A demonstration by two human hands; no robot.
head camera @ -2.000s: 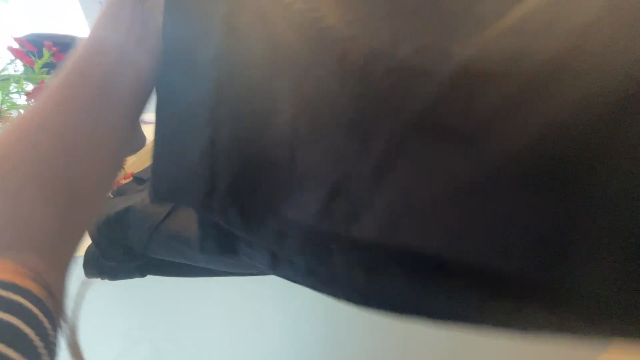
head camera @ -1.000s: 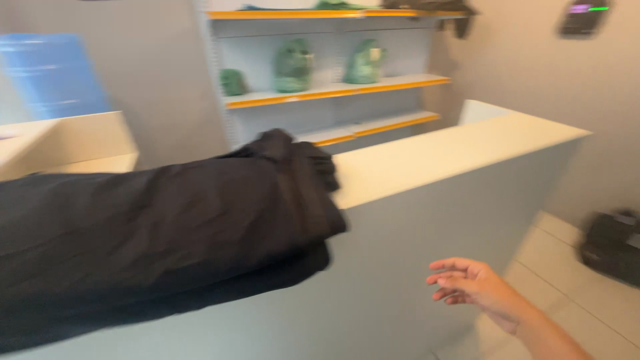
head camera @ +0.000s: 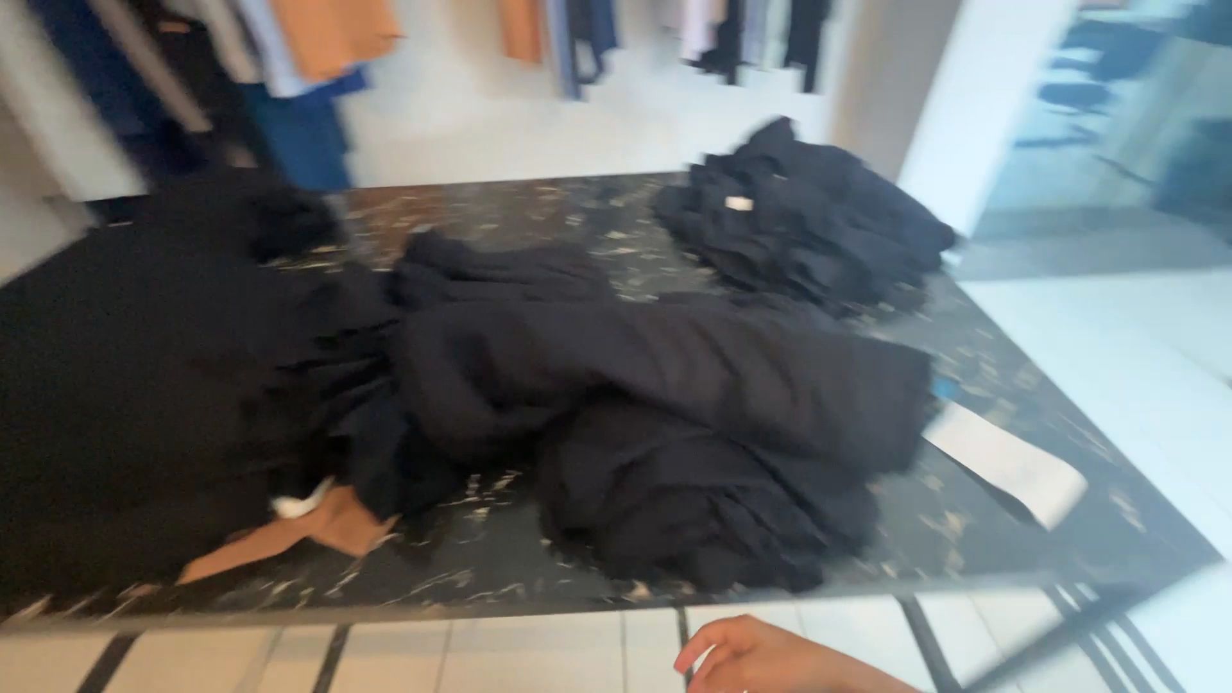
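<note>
My right hand is low in the view, just off the near edge of a dark marbled table. It is empty, with its fingers loosely curled and apart. A bundle of black cloth lies across the middle of the table, nearest to that hand, with more crumpled black cloth in front of it. Another black garment pile with a small white tag sits at the back right. A large dark mass of cloth fills the left side. My left hand is not visible.
A white strip-like object lies at the table's right end. Something brown pokes out at the front left. Hanging clothes line the back, and a glass panel stands at the right. White tiles with dark lines cover the floor.
The view has swung from a pale counter and shelves to the marbled table with clothes. My left arm, visible in the oldest frame, is out of sight; my right hand has stayed empty since the middle frame.
</note>
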